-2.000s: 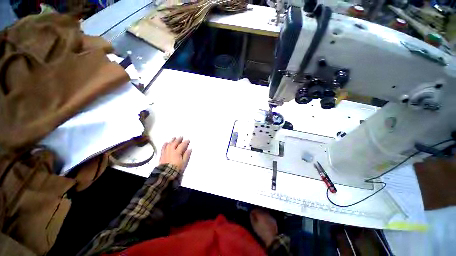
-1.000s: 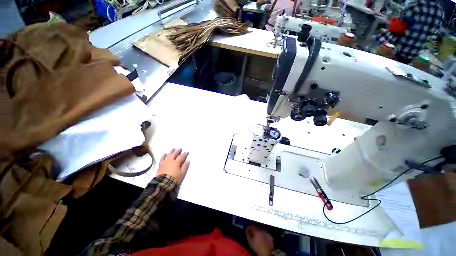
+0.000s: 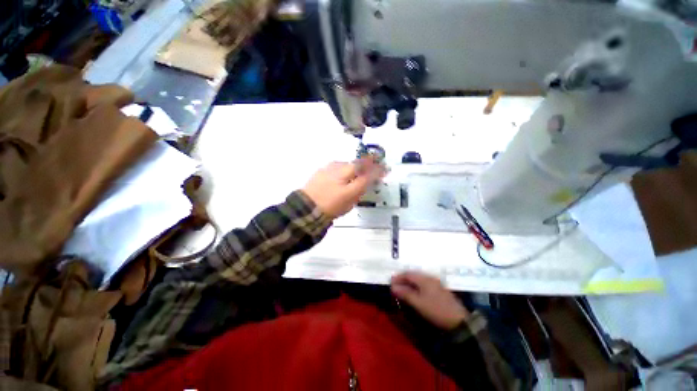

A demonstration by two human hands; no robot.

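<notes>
The white sewing machine [image 3: 458, 46] stands at the centre right; its head is blurred. My left hand [image 3: 340, 187] is bare and reaches to the post just under the needle area, its fingertips close together beside the round presser wheel [image 3: 371, 152]. Whether it pinches anything is too blurred to tell. The hand covers part of the metal post [image 3: 391, 195]. My right hand [image 3: 428, 296] is at the table's near edge, fingers curled; I cannot tell if it holds anything. Red and black thread snips [image 3: 475, 227] lie right of the post.
Brown bag pieces [image 3: 69, 153] are piled at the left with white sheets [image 3: 137, 206] and a brown loop [image 3: 187, 248] over the table. A dark cable curves beside the snips. Papers and a brown piece [image 3: 669, 206] lie at the right.
My left hand has moved right from the table to the needle area. My right hand has risen to the table's near edge. The view has shifted closer to the machine.
</notes>
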